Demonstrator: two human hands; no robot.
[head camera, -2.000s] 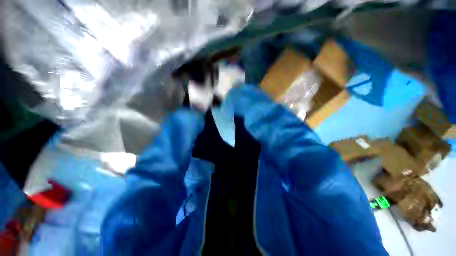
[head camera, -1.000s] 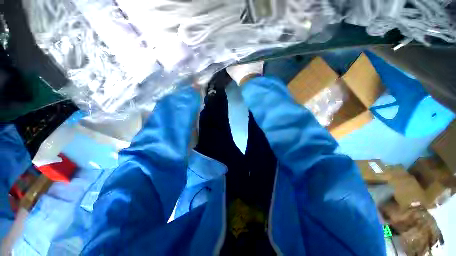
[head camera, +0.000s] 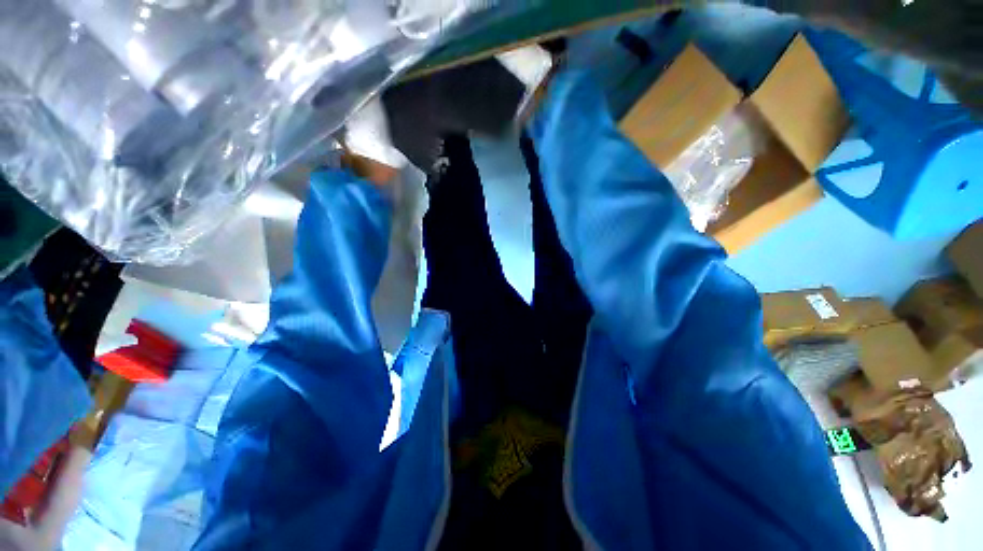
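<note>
A matte dark grey sheet piece (head camera: 458, 106) spans the space between my hands at the bench's near edge. My left hand (head camera: 372, 138), in a white glove with bare wrist showing, is at its left edge. My right hand (head camera: 528, 67), also white-gloved and partly hidden by the sleeve and bench edge, is at its right upper edge. Both hands appear to grip the piece; the fingers are mostly hidden. A shiny clear plastic bag (head camera: 194, 118) with white-silver contents lies left of my hands.
The green bench edge (head camera: 539, 30) curves above my hands. An open cardboard box (head camera: 771, 183) and a blue stool (head camera: 938, 178) stand right. Brown boxes (head camera: 862, 334) lie lower right. A red bin (head camera: 140, 353) and pale blue packs (head camera: 146, 463) are lower left. Another person's blue sleeve (head camera: 38, 377) is far left.
The dark piece now shows between my hands, which have moved apart. The view has shifted, and the plastic bag fills the upper left instead of extending across the top.
</note>
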